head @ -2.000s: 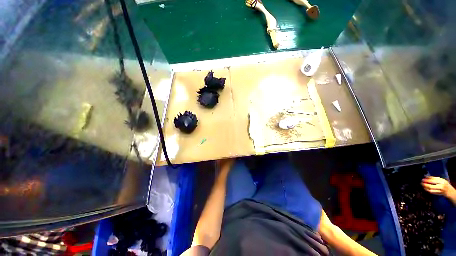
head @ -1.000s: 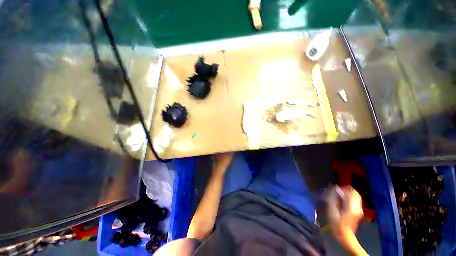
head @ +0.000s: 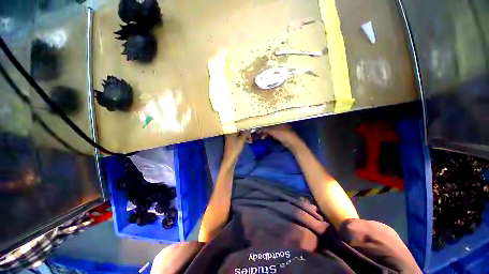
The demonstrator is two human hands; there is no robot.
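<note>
My left hand (head: 235, 141) and my right hand (head: 282, 134) are close together over my lap, just below the bench's front edge. The edge and the fingers hide most of what is between them; a small pale spot shows there, and I cannot tell what it is. Three black spiky hair pieces sit on the bench at the left: one nearest me (head: 116, 94), one behind it (head: 139, 45) and one at the top edge (head: 140, 10). A white oval glue dish (head: 272, 78) lies on the stained mat (head: 257, 104), with a thin pale stick (head: 300, 52) behind it.
Yellow tape (head: 338, 59) runs along the mat's right side. A white cone (head: 369, 32) lies right of it. Clear screens flank the bench. A blue crate (head: 192, 187) with black pieces is at left; dark-brown parts (head: 458, 198) fill the right crate. A black cable (head: 51, 104) hangs at left.
My right hand has come from beside the right crate to my left hand over my lap. The view has tipped down; the green belt and white bottle are out of view. Another hand at the right crate is gone.
</note>
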